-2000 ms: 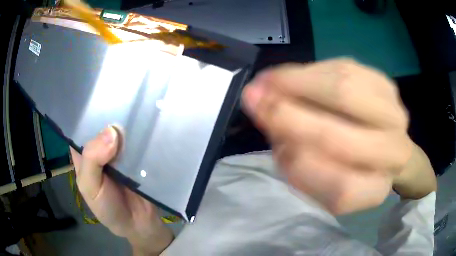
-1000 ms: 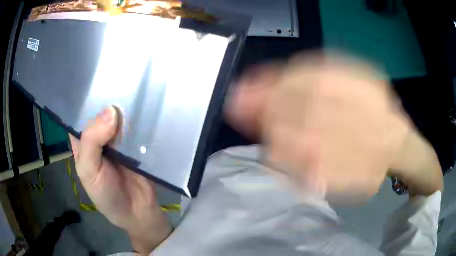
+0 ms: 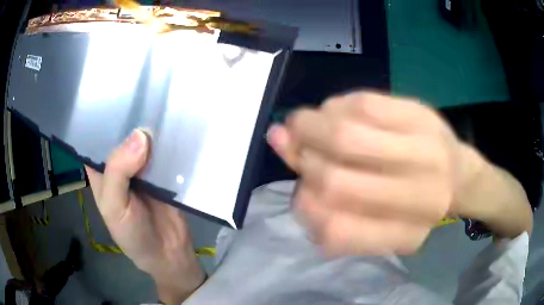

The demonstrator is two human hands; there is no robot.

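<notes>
The LCD panel [image 3: 197, 113] is held tilted at the left, its shiny silver back facing me. A copper-coloured foil strip [image 3: 71, 19] runs along its far edge. Black edge tape [image 3: 257, 143] lines its right side. My left hand [image 3: 134, 196] grips the near edge, thumb on the silver back and fingers underneath. My right hand [image 3: 376, 173] is just right of the panel's right edge, fingers curled, slightly blurred. Its thumb and fingertip are close to the black edge; I cannot tell whether they touch it or pinch something.
A grey metal plate [image 3: 325, 27] lies behind on a black sheet. A green mat [image 3: 444, 71] is at the back right, with a small black object [image 3: 462, 15] on it. Rails stand at the left edge. Yellow lines [image 3: 107, 247] mark the grey floor.
The panel has shifted and its right end tilts differently. My right hand has moved about beside the black edge and is less blurred. My left hand keeps its grip.
</notes>
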